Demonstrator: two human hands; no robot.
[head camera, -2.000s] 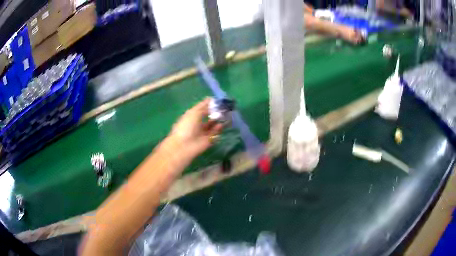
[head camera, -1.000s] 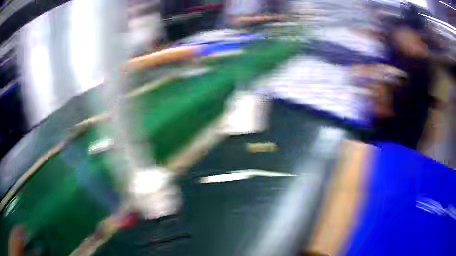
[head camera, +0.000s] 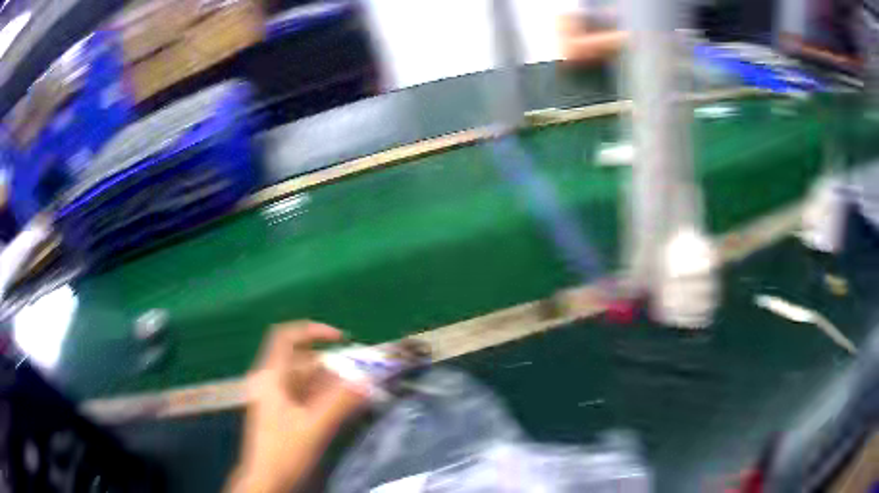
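My left hand (head camera: 294, 400) is at the lower left, blurred, with a small assembly (head camera: 371, 366) between thumb and fingers. The assembly has white and dark parts, and its details are too blurred to tell. The crumpled clear plastic bag (head camera: 520, 467) lies on the bench just right of and below the hand. A blurred red and dark tool, possibly the diagonal cutters (head camera: 750, 480), shows at the bottom edge on the right. My right hand is not visible.
The green belt (head camera: 386, 255) crosses behind, with another assembly (head camera: 150, 332) at left. The bluish tube (head camera: 554, 217) lies across it beside a pale post. White bottles (head camera: 688, 279) and a white-handled tool (head camera: 795, 310) are at right. Blue trays (head camera: 164, 183) are stacked upper left. Another person's arm (head camera: 590, 43) shows beyond.
The view swung right and then back left. My left hand is now lower, near the bag, with the assembly in it. The red and dark tool now shows at the bottom edge.
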